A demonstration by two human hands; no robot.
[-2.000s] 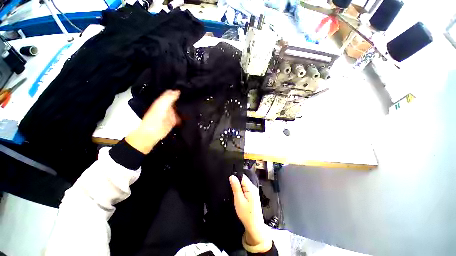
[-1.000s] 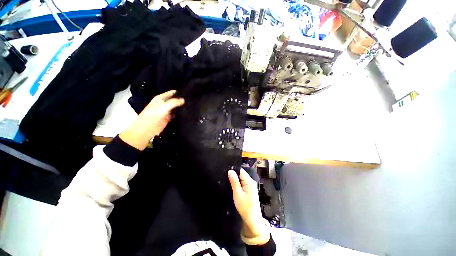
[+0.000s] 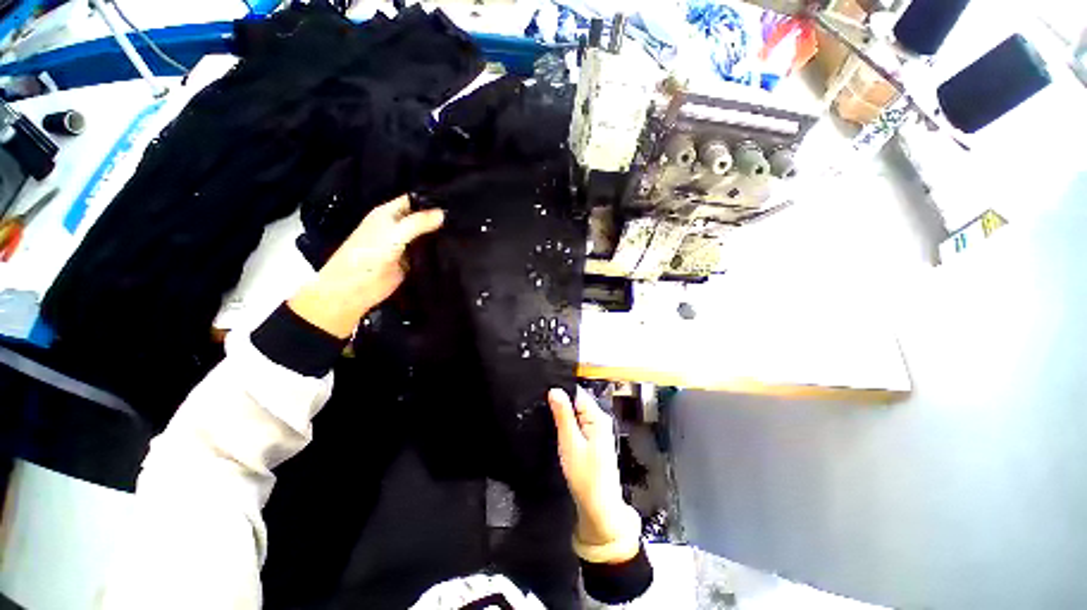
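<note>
The black patterned panel (image 3: 507,280) lies over the table edge, its right border along the overlock machine (image 3: 668,179). It shows rings of small white dots. Its lower part hangs toward the lap. My left hand (image 3: 370,262) is at the panel's left side, thumb and forefinger pinching a fold of the black cloth. My right hand (image 3: 587,459) is below the table edge and holds the panel's right border between thumb and fingers. The presser foot and needle area (image 3: 602,256) is at the cloth's border; its small parts are too dark to tell.
A large black garment pile (image 3: 179,215) covers the table at left. Orange-handled scissors (image 3: 12,235) and a small thread spool (image 3: 64,122) lie far left. Black thread cones (image 3: 993,83) stand upper right. A small yellow-green box (image 3: 974,236) is at right. The table's wood-coloured edge (image 3: 739,384) runs in front.
My left hand has closed on the cloth and sits slightly higher than a second ago. My right hand has moved up slightly along the border. The cloth's folds have shifted.
</note>
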